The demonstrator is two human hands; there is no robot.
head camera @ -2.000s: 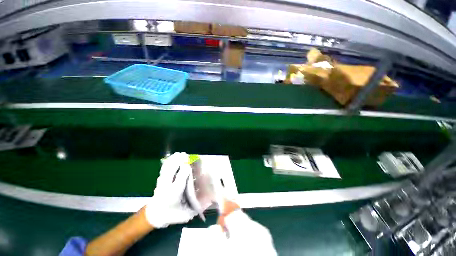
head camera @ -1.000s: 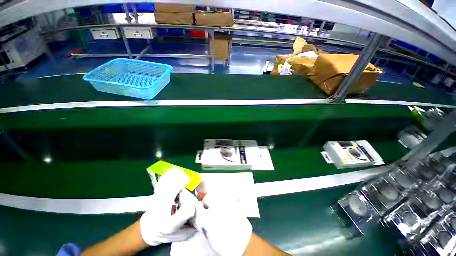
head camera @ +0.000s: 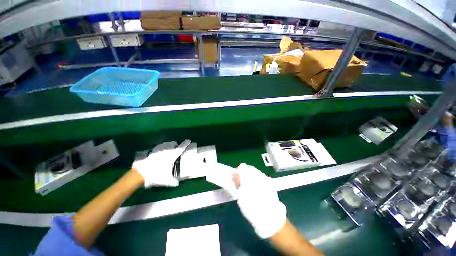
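My left hand [head camera: 162, 165], in a white glove, is on the belt left of centre, its fingers closed on a part-packed box [head camera: 205, 154] whose white flap shows to the right; the glove hides most of the box. My right hand [head camera: 260, 202], gloved with a bare fingertip showing, holds a white leaflet [head camera: 221, 175] that reaches left towards the box. Whether the leaflet touches the box is unclear. A stack of white leaflets [head camera: 194, 241] lies on the near ledge, cut off by the bottom edge.
Printed boxes with white flaps lie on the green belt [head camera: 240, 142] at left [head camera: 70, 165] and right [head camera: 295, 155], with another farther right [head camera: 378, 130]. Clear blister trays [head camera: 380, 182] crowd the near right. A blue basket [head camera: 117, 86] and brown carton [head camera: 330, 67] stand on the far ledge. A person's arm shows at the right edge.
My hands have moved apart, and the yellow-green box end between them no longer shows. The leaflet stack is uncovered. Boxes on the belt have shifted left, and one now shows at the far left.
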